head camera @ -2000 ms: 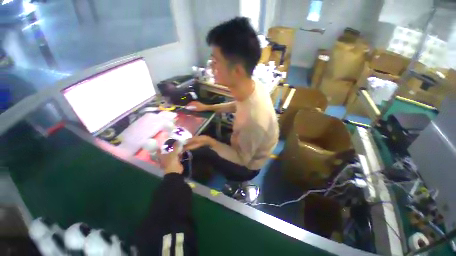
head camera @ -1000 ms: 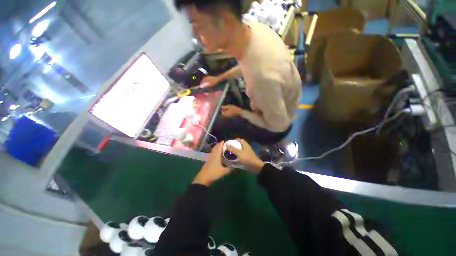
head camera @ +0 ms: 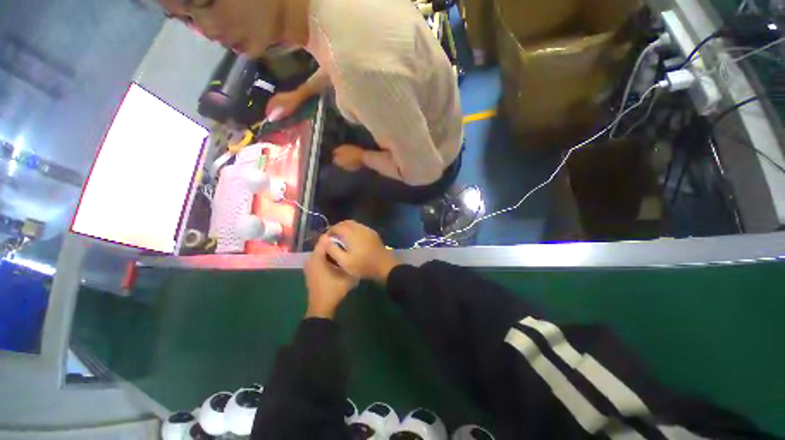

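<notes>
My left hand (head camera: 327, 279) and my right hand (head camera: 363, 249) are together over the metal edge of the green line table (head camera: 215, 318). Both close around a small camera (head camera: 338, 244); only a bit of white and dark shows between the fingers, the rest is hidden. White ball cameras (head camera: 217, 412) with black faces stand in rows at the bottom edge, partly covered by my left sleeve.
A seated person (head camera: 392, 86) works beyond the edge at a bench with a bright monitor (head camera: 142, 176), a white keyboard (head camera: 231, 202) and white cameras (head camera: 251, 227). A thin white cable (head camera: 542, 185) crosses the floor near a cardboard box (head camera: 559, 77).
From one hand reaching over the bench, both hands came together on the camera above the table. Since then the fingers have closed further over it. The view has turned and tilted down.
</notes>
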